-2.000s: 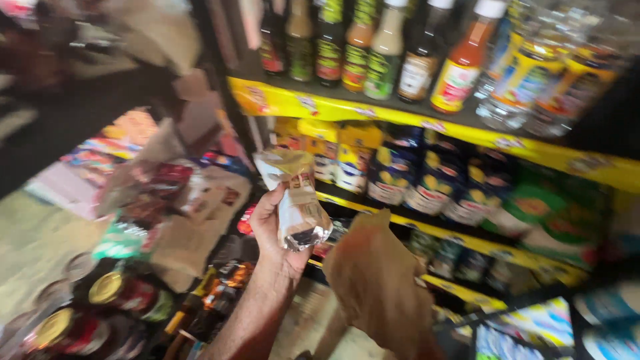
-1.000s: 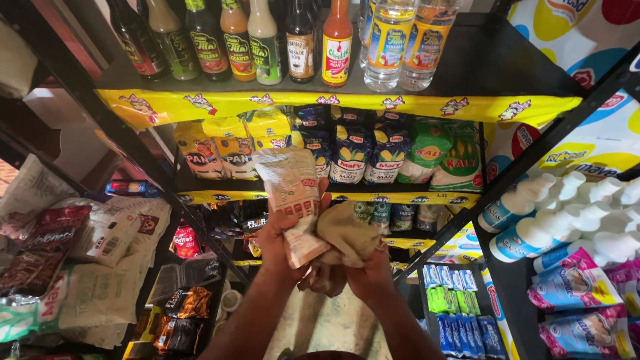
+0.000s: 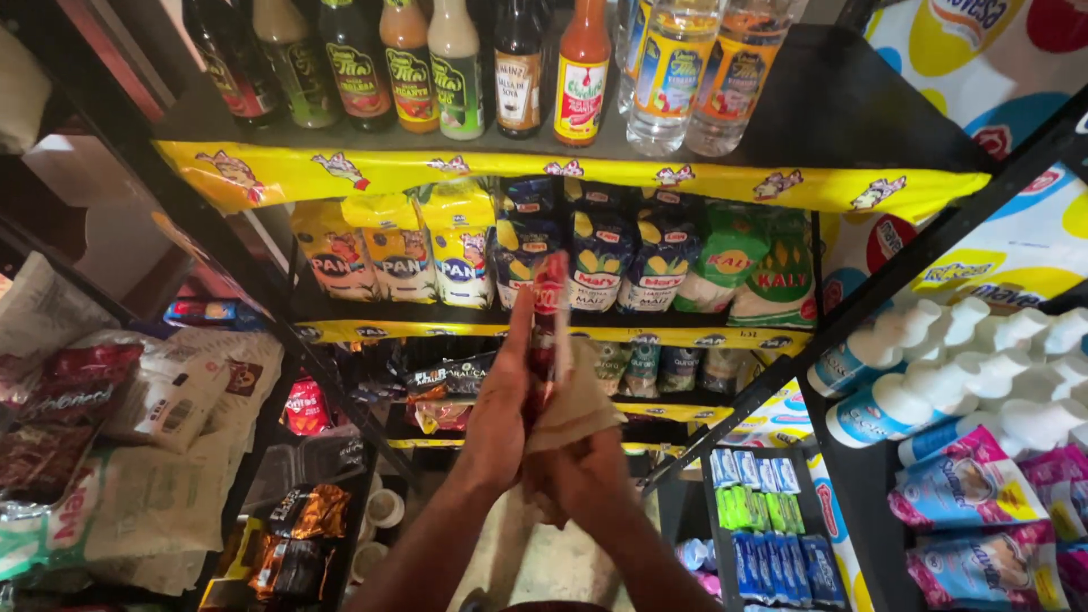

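Note:
My left hand (image 3: 500, 399) grips a narrow red package (image 3: 544, 348), seen nearly edge-on and blurred, at the middle of the view. On the package's right side, my right hand (image 3: 586, 480) holds a beige cloth (image 3: 578, 404) bunched against it. The cloth's lower end hangs below the fingers, and parts of the fingers are hidden by it. Behind the package stand dark blue corn flour bags (image 3: 599, 263), with yellow and white flour bags (image 3: 463, 255) to their left and green and white bags (image 3: 775, 276) to their right.
Sauce bottles (image 3: 357, 76) and clear bottles (image 3: 671, 76) line the upper shelf. At left lie stacked plastic packages (image 3: 149, 476). White-capped bottles (image 3: 884, 408) and pink and blue pouches (image 3: 969, 484) fill the right shelf. Small blue packets (image 3: 769, 565) sit lower right. Black shelf posts (image 3: 748, 416) slant on both sides.
The package between my hands has turned from its broad pale face to a narrow red side. My right hand and the cloth remain against it. The view has shifted strongly since the earliest frame.

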